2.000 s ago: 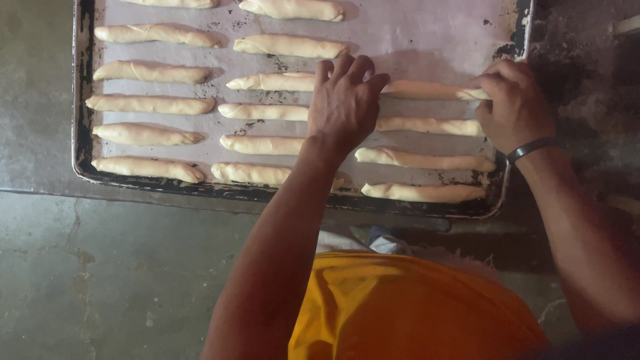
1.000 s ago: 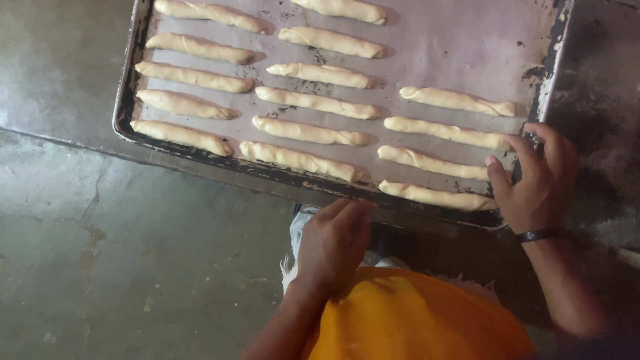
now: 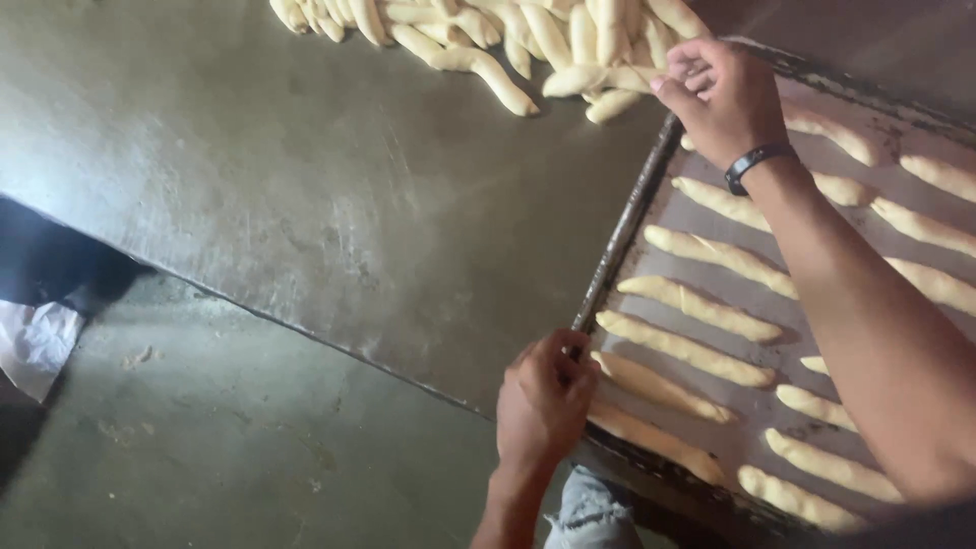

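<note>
A dark-rimmed baking tray point(image 3: 629, 217) with several rows of twisted dough sticks point(image 3: 698, 306) lies at the right. My left hand point(image 3: 550, 389) grips the tray's left rim near its lower corner, fingers curled over the edge. Past the tray's upper left corner, my right hand point(image 3: 713, 88), with a black band on the wrist, has thumb and fingers on the end of a dough strip point(image 3: 602, 78) at the edge of a heap of dough pieces point(image 3: 534, 30). My right forearm hides part of the rows.
The metal work table point(image 3: 305, 191) stretches left of the tray, its front edge running diagonally. Below it is the concrete floor point(image 3: 229, 442). A crumpled white plastic bag point(image 3: 42, 335) is at the far left. Ripped jeans point(image 3: 591, 511) show beneath the tray's corner.
The view has swung left, bringing the dough heap into sight. My right hand has left the tray's right edge for the heap. My left hand, before near my body, now holds the tray's rim.
</note>
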